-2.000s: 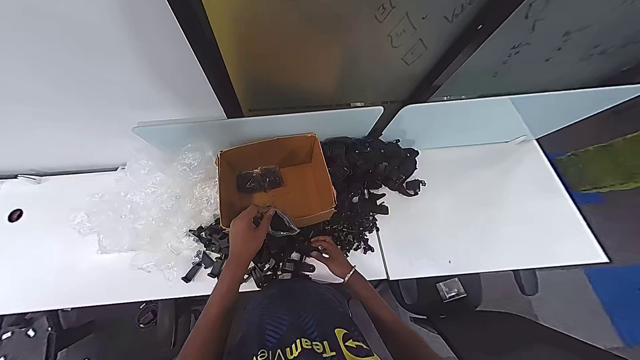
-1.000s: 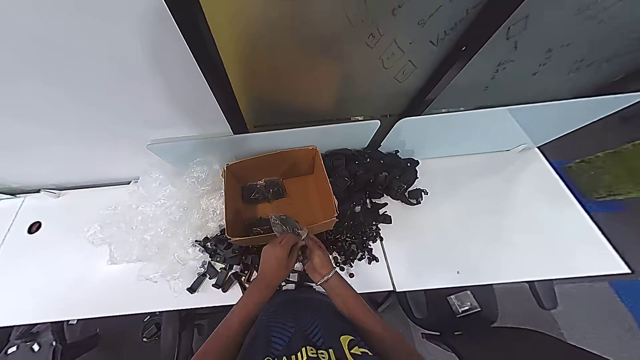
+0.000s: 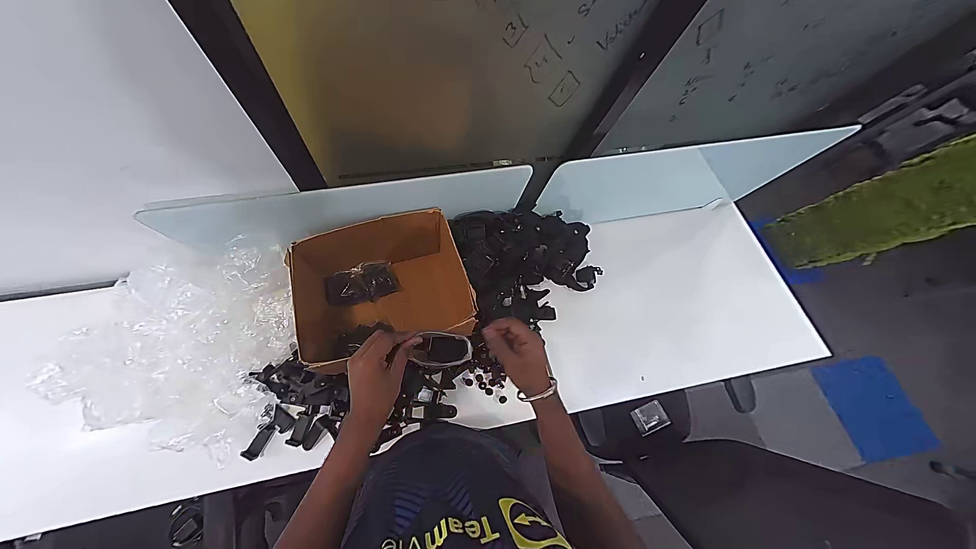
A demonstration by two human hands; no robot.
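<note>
My left hand (image 3: 379, 371) pinches the edge of a clear plastic bag (image 3: 442, 349) with something dark inside, at the near edge of an open cardboard box (image 3: 427, 293). To the bag's right, my right hand (image 3: 518, 354) is raised over small black parts, fingers bent; whether it holds something cannot be told. Black items in clear wrapping (image 3: 362, 284) lie inside the box, and more dark ones sit in its near left corner. Black plastic clips (image 3: 305, 393) are heaped in front of the box. A pile of black straps and mounts (image 3: 526, 248) lies to its right.
A large heap of crumpled clear plastic bags (image 3: 183, 343) covers the left of the white table (image 3: 671, 305). A low glass divider (image 3: 343, 202) runs behind the box. Chairs stand along the near side, one with a small clear packet (image 3: 650, 417) on it.
My hands were together at the bag one second ago; now they are apart, the right one farther right. The bag has tipped from upright to lying flatter beside my left hand.
</note>
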